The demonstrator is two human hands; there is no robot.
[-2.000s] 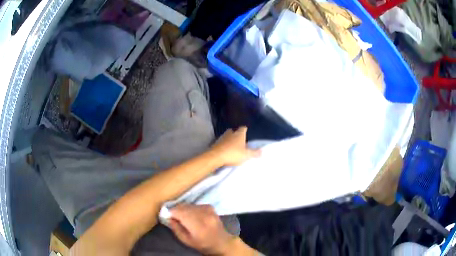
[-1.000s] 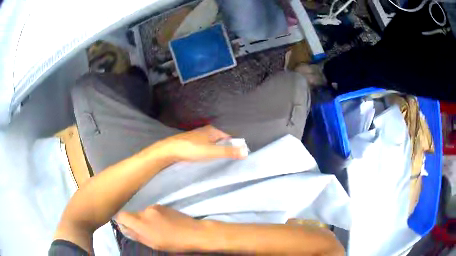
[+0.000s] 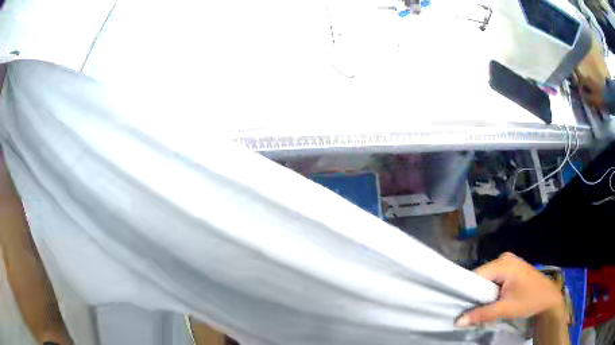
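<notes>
A long grey-blue cloth piece (image 3: 222, 222) stretches in folds from the upper left corner down to the lower right, across the front of the white table. My right hand (image 3: 519, 290) is closed on its lower right end, thumb below and fingers over the cloth. My left forearm rises along the left edge beneath the cloth. Only a sliver of my left hand shows beside the cloth's upper left corner, cut off by the edge, so its grip is unclear.
The white table (image 3: 270, 74) has a measuring tape (image 3: 377, 140) along its front edge. A dark phone-like slab (image 3: 520, 91) lies at its right. Another person's hand (image 3: 592, 74) is at the far right. A blue bin (image 3: 577, 296) stands behind my right hand. A blue rectangle (image 3: 350, 191) is under the table.
The view has swung up from my lap to the table. My hands have moved wide apart, my right hand to the right, and the cloth is drawn out long between the picture's two sides.
</notes>
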